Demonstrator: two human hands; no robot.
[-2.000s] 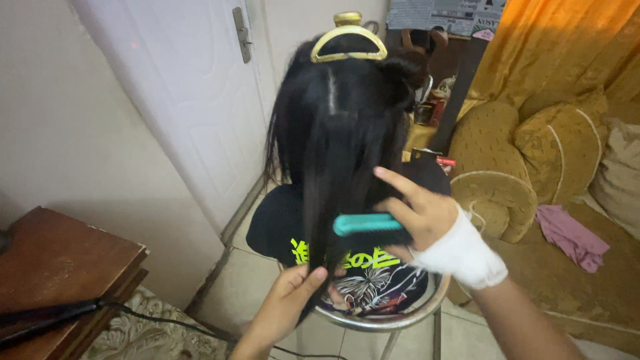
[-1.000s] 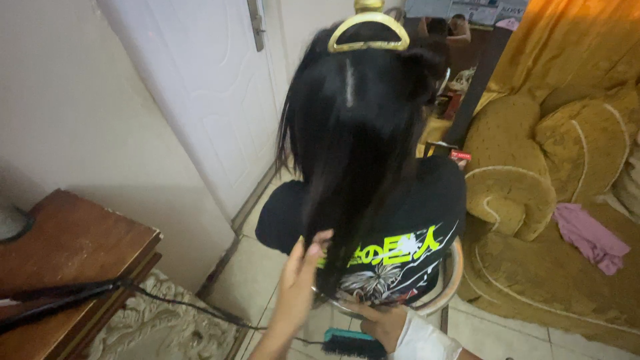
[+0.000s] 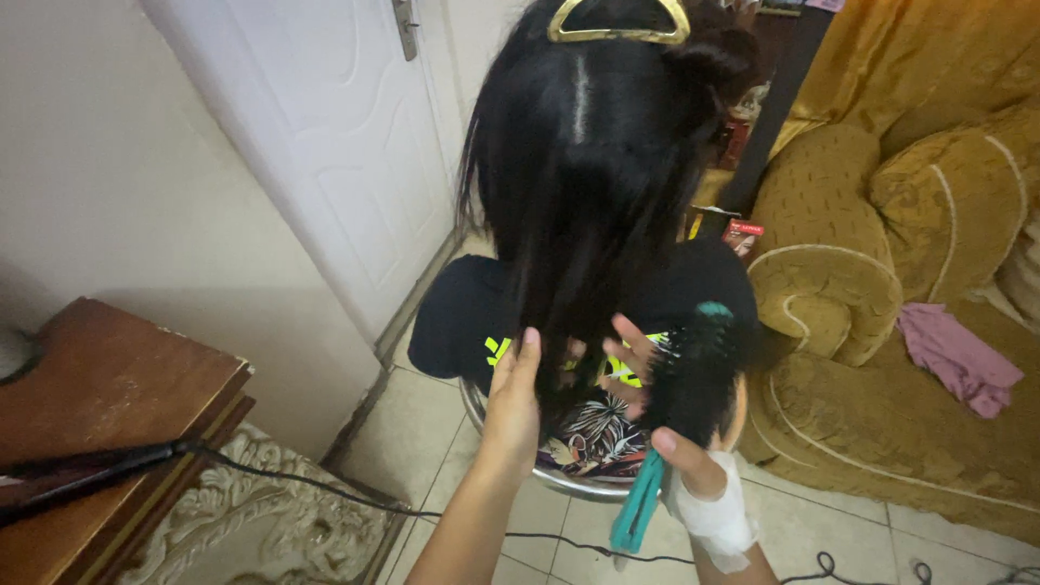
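Note:
Long dark hair (image 3: 569,203) hangs down the back of a seated person in a black printed shirt (image 3: 463,317); a gold claw clip (image 3: 619,34) sits at the crown. My left hand (image 3: 516,398) is at the left edge of the hair's lower lengths, thumb up, fingers behind the strands. The right hand (image 3: 686,455), its wrist wrapped in white bandage (image 3: 715,508), holds a teal brush (image 3: 638,500) by the handle, its dark bristles (image 3: 699,366) blurred beside the hair. Some of its fingers are spread near the hair ends.
A black hair straightener (image 3: 89,471) lies on a wooden table (image 3: 146,382) at left, its cord (image 3: 325,491) crossing the tiled floor. A white door (image 3: 325,122) stands behind. At right are a brown sofa (image 3: 853,422), a pink cloth (image 3: 959,357) and a small red box (image 3: 743,237).
The teal brush, low beneath the hair one second ago, is now raised to the right of the hair ends. My left hand remains by the hair's lower lengths.

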